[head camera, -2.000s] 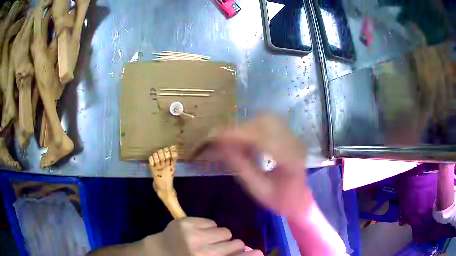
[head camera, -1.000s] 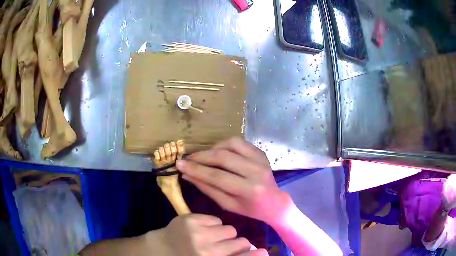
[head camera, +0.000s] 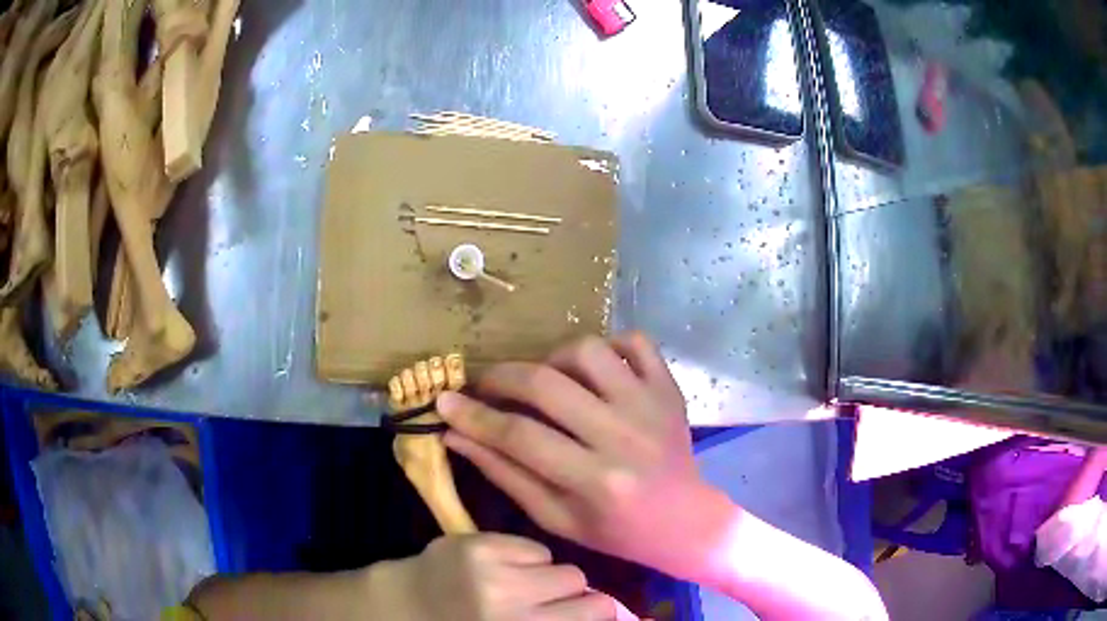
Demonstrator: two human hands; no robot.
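A tan model leg (head camera: pixel 430 467) points up at the bench edge, its carved toes over the near edge of the cardboard pad (head camera: pixel 364 303). My left hand (head camera: pixel 498 582) is closed around its shank; the upper end is hidden. A thin black strap (head camera: pixel 415 421) lies across the foot behind the toes. My right hand (head camera: pixel 595 449) pinches the strap at the foot's right side, thumb and fingertips against the foot. A small white glue cup (head camera: pixel 466 261) with a pale stick in it stands on the pad.
Toothpicks (head camera: pixel 486 221) lie on the pad, more at its far edge. Tan legs (head camera: pixel 134 218) are piled at left. A phone (head camera: pixel 750 73) and a pink-red object (head camera: pixel 609 15) lie at the back. A reflective panel (head camera: pixel 947 291) is at right. Blue bins (head camera: pixel 216 485) are below; a person in purple (head camera: pixel 1020 497) is at right.
My right hand has come in from a blur at the right to the foot. The black strap now shows across the foot, which was bare two seconds ago. My left hand keeps its hold.
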